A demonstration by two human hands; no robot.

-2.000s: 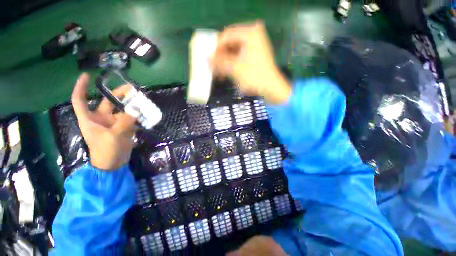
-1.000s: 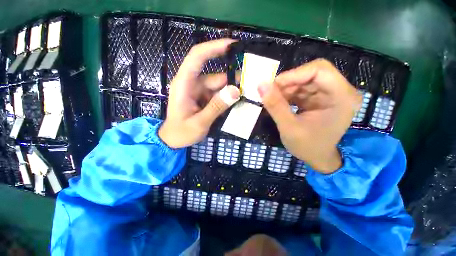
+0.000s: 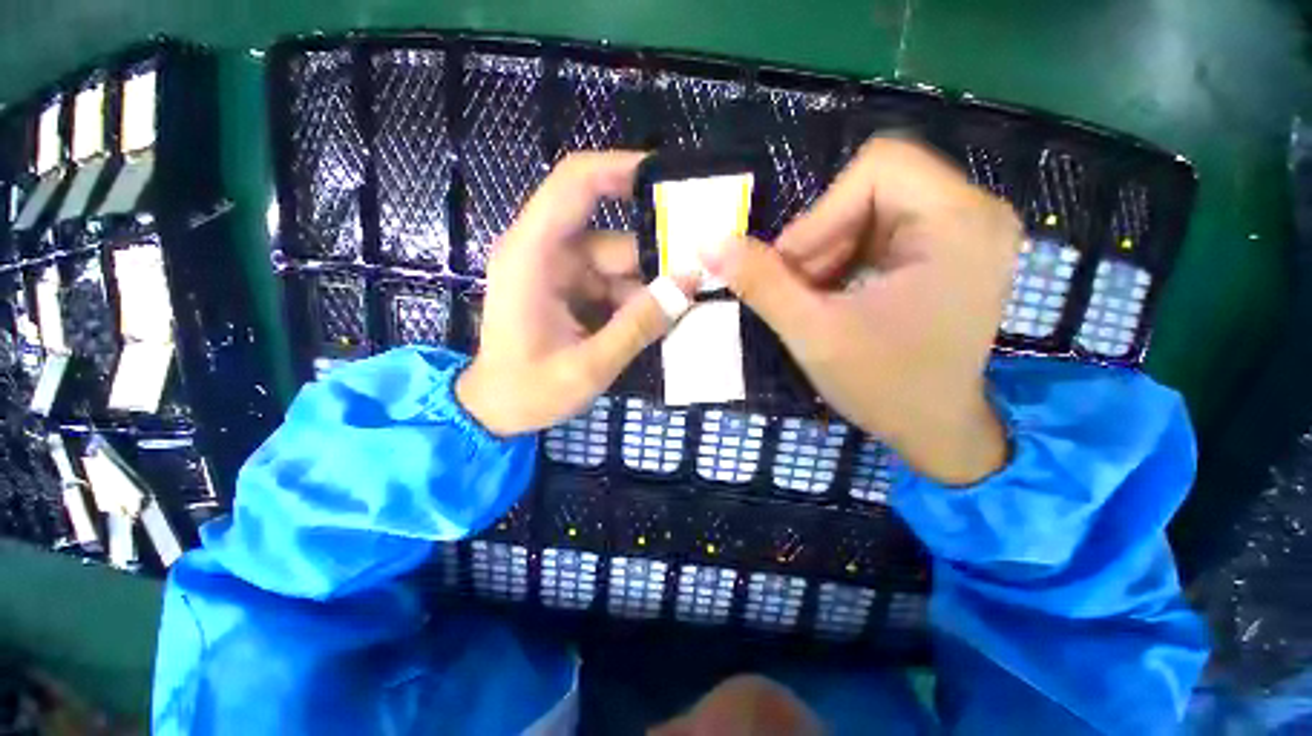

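Observation:
A black front housing is held upright over the large tray, with a white LCD screen module in its upper part. A second white rectangle hangs below it. My left hand grips the housing's left side, its thumb with a white band at the lower edge. My right hand has thumb and fingertips at the screen's lower right corner, where the two white pieces meet. The fingertips hide what lies between them. The lower part of the housing is hidden by the hands and the white piece.
The large black blister tray lies under my hands, with grey-white keypads in rows and crosshatched empty pockets at the upper left. A second black tray at the left holds white screens. Dark shiny plastic lies at the far right.
Since one second ago, the housing and white pieces have turned more upright and shifted slightly left. Two seconds ago, the hands were apart, with a pale strip in the right hand.

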